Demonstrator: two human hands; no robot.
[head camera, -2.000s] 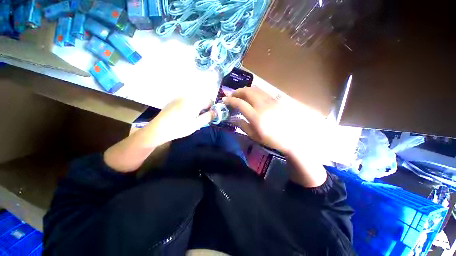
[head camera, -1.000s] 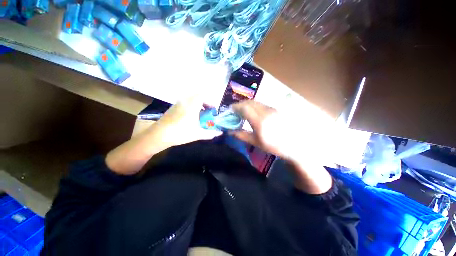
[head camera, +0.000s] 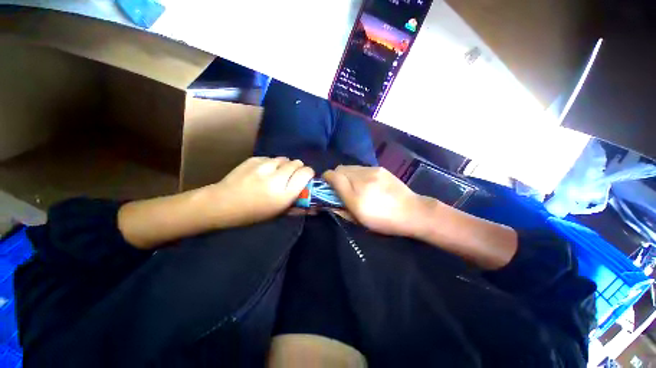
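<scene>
My left hand (head camera: 262, 188) is closed around a small blue retail box (head camera: 303, 199) with an orange mark, over my lap. My right hand (head camera: 377, 198) is closed on the pale coiled cable (head camera: 327, 192), whose loops show between the two hands. The cable lies against the box's end; how far it is inside is hidden by my fingers. Both hands are close together, just above my dark clothing.
A smartphone (head camera: 381, 54) with a lit screen lies on the white bench (head camera: 288, 39). Another blue box (head camera: 141, 10) is at the top left. An open carton (head camera: 216, 140) is at left, a blue crate (head camera: 600, 262) and clear plastic (head camera: 579, 180) at right.
Both hands have come off the bench edge down to my lap with the box and cable, and closed in together. The view has tilted down; the cable pile has left the picture.
</scene>
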